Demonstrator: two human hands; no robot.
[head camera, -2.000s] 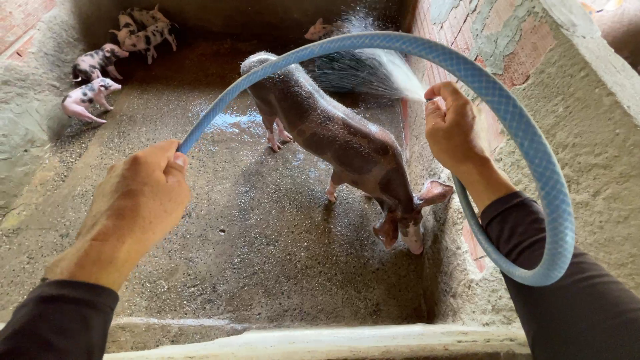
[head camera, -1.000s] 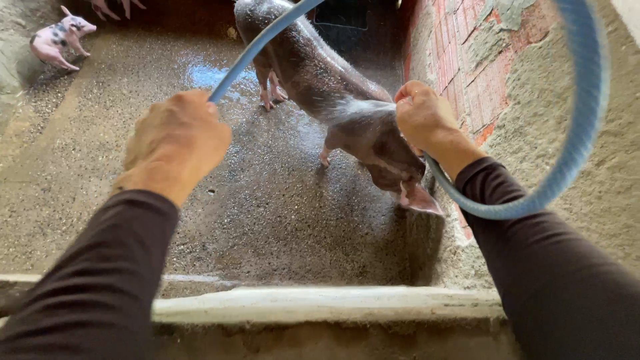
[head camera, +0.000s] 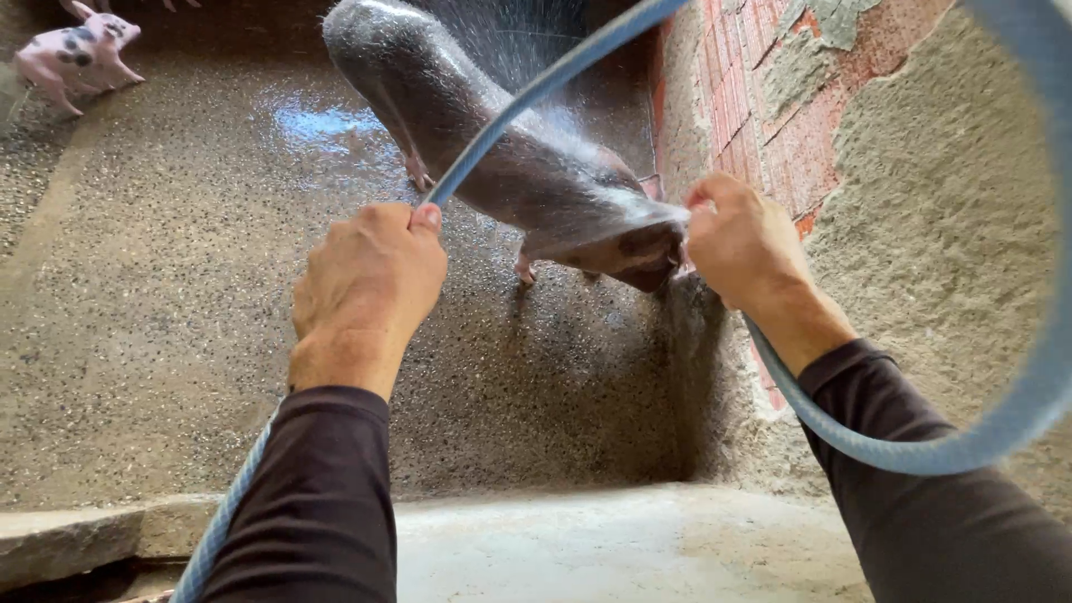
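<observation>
My left hand (head camera: 368, 280) is closed around a blue braided hose (head camera: 519, 105), which arches up from it, loops at the right and comes back to my right hand (head camera: 741, 243). My right hand grips the hose near its end; the fingers hide the outlet. Water sprays leftward from there over the back of a large dark wet pig (head camera: 502, 151). The pig stands beyond my hands on the wet floor, its head low by the right wall and partly behind the spray and my right hand.
A pink piglet with dark spots (head camera: 79, 52) stands at the upper left, with parts of others at the top edge. On the right rises a wall of rough plaster and bare red brick (head camera: 779, 151). A low concrete ledge (head camera: 620, 544) crosses the near side of the pebbled floor (head camera: 193, 318).
The water spray now falls along the large pig's back and neck; two seconds ago it went towards the back of the pen. The pig's head has moved nearer the right wall. The view has shifted.
</observation>
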